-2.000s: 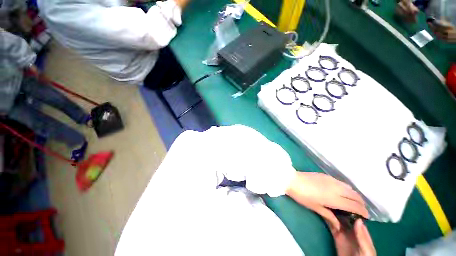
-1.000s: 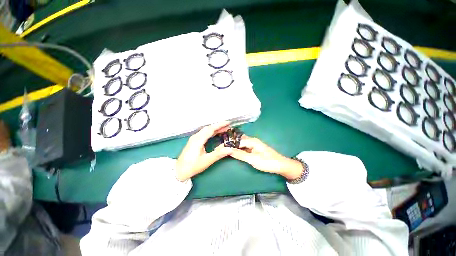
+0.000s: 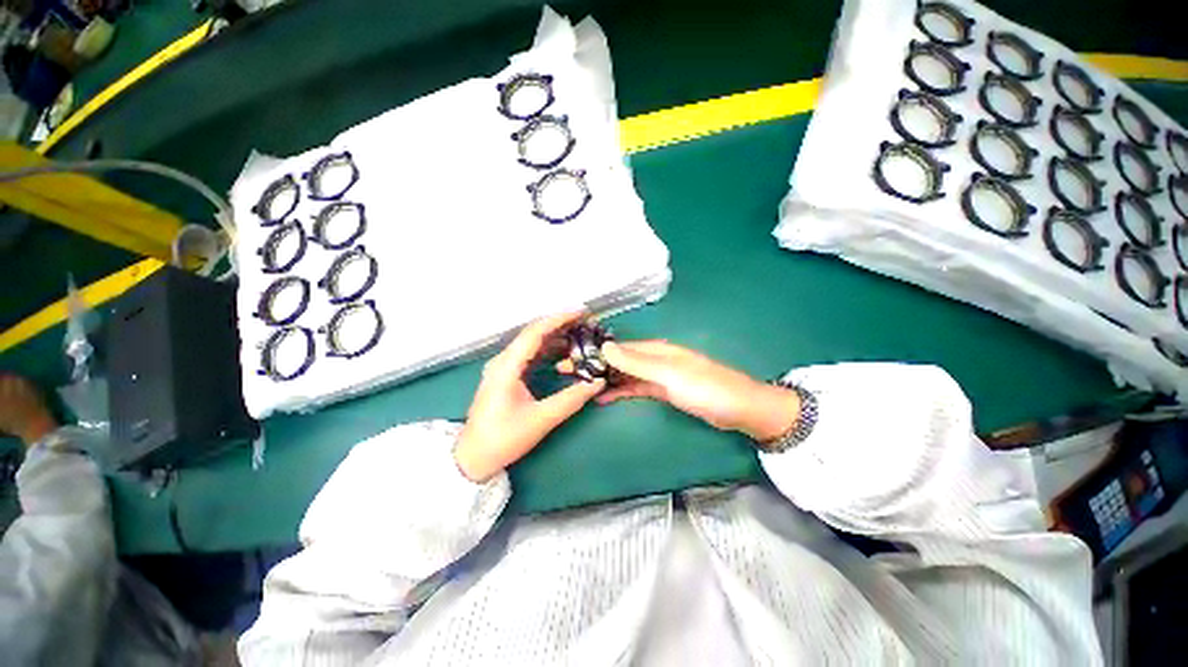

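Both my hands meet over the green bench, just in front of the left foam stack. My left hand (image 3: 508, 411) holds a small stack of dark watch cases (image 3: 589, 352) between its fingers and thumb. My right hand (image 3: 684, 384) touches the same cases from the right with its fingertips, partly hiding them. The left foam stack (image 3: 430, 222) carries two columns of dark rings at its left and three rings at its upper right. The right foam stack (image 3: 827, 196) carries rows of rings.
A black box (image 3: 169, 371) with a cable stands left of the foam. Another person's sleeve (image 3: 65, 521) is at the far left. A keypad controller (image 3: 1118, 502) lies at the lower right. Yellow tape (image 3: 723, 115) crosses the green bench (image 3: 717, 280).
The view first swung from the left aisle to the bench, then shifted slightly. My hands stay together at the cases, which now appear turned. The rings on the left foam look unchanged.
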